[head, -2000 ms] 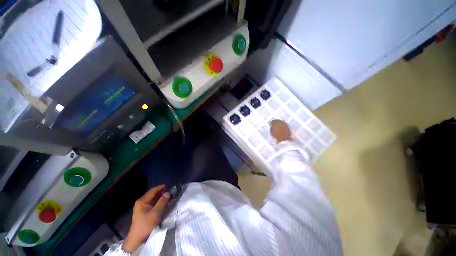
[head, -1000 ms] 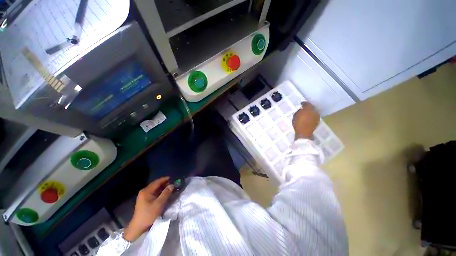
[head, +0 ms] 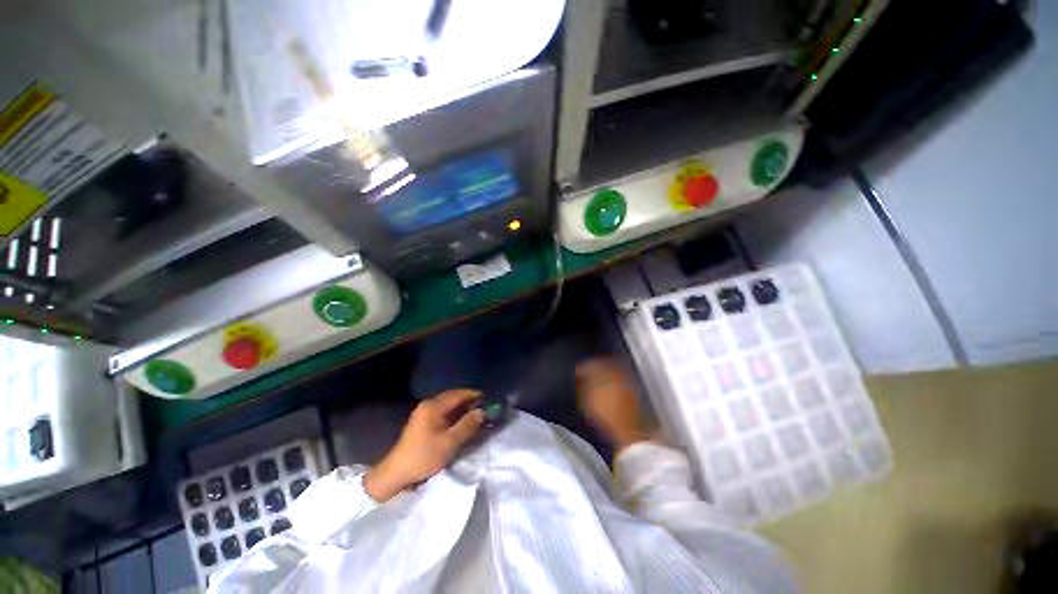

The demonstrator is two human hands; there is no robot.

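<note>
My left hand (head: pixel 432 443) is above my lap, its fingertips closed on a small black part (head: pixel 494 412) with a greenish spot. My right hand (head: pixel 609 398) is blurred, between my lap and the right parts tray; whether it holds anything cannot be told. The right parts tray (head: pixel 760 400) is a white grid with several black parts along its far edge, and its other pockets show white. The left parts tray (head: pixel 247 501) holds rows of black parts, partly covered by my left sleeve.
Two machines stand ahead, with green buttons (head: pixel 604 212) and red emergency stops (head: pixel 700 188). A control screen (head: pixel 447 192) sits between them, under a record sheet (head: pixel 395 46). A white tray stack (head: pixel 70 424) is at far left, with a black part on top. Cupboard doors (head: pixel 928 244) are at right.
The view has turned left, showing more of the left machine and left tray. My right hand has moved from over the right tray toward my lap. My left hand still holds its part.
</note>
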